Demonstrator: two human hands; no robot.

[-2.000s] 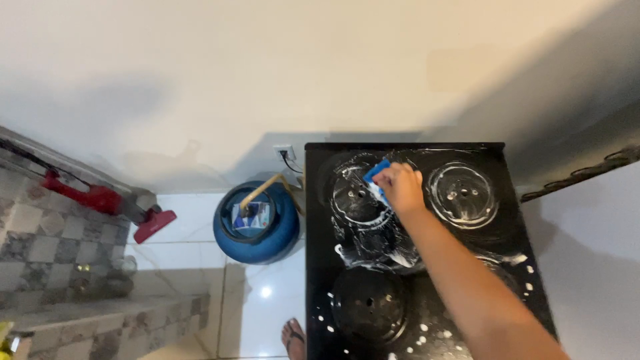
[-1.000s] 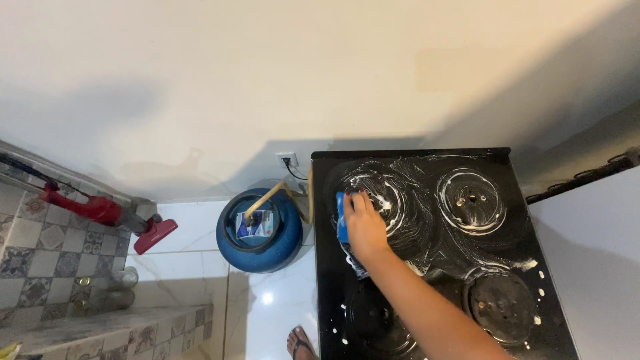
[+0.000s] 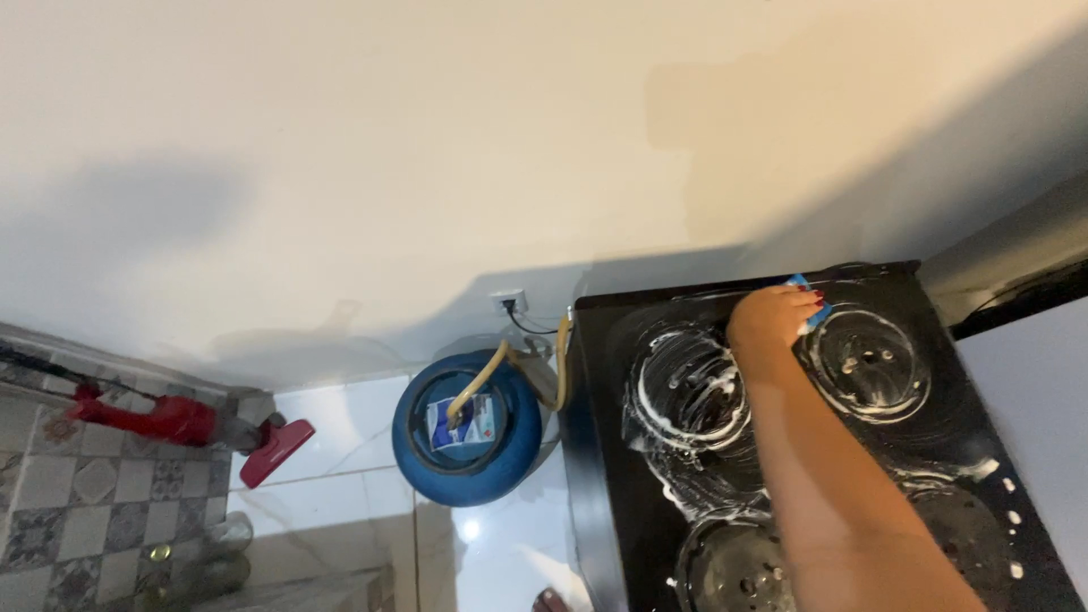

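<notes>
My right hand (image 3: 772, 316) comes in from the lower right and grips a blue sponge (image 3: 818, 317), pressed on the black stove top (image 3: 608, 374) near its back edge, between the two rear burner positions. Red nails show on the fingers. White foam in swirls surrounds the rear left burner recess (image 3: 693, 387) and rings the rear right burner recess (image 3: 869, 365). More foam streaks the middle and right side. The front left burner recess (image 3: 738, 569) is partly covered by my forearm. My left hand is out of view.
Left of the stove stands a blue gas cylinder (image 3: 463, 484) with a yellowish hose (image 3: 486, 378). A plug sits in the wall outlet (image 3: 508, 302). A red vacuum cleaner (image 3: 183, 421) and glass jars (image 3: 223, 552) are at the left. A foot (image 3: 551, 601) shows at the bottom.
My right hand has moved with the sponge from the rear left burner recess to the right, beside the rear right one. Foam there is smeared differently.
</notes>
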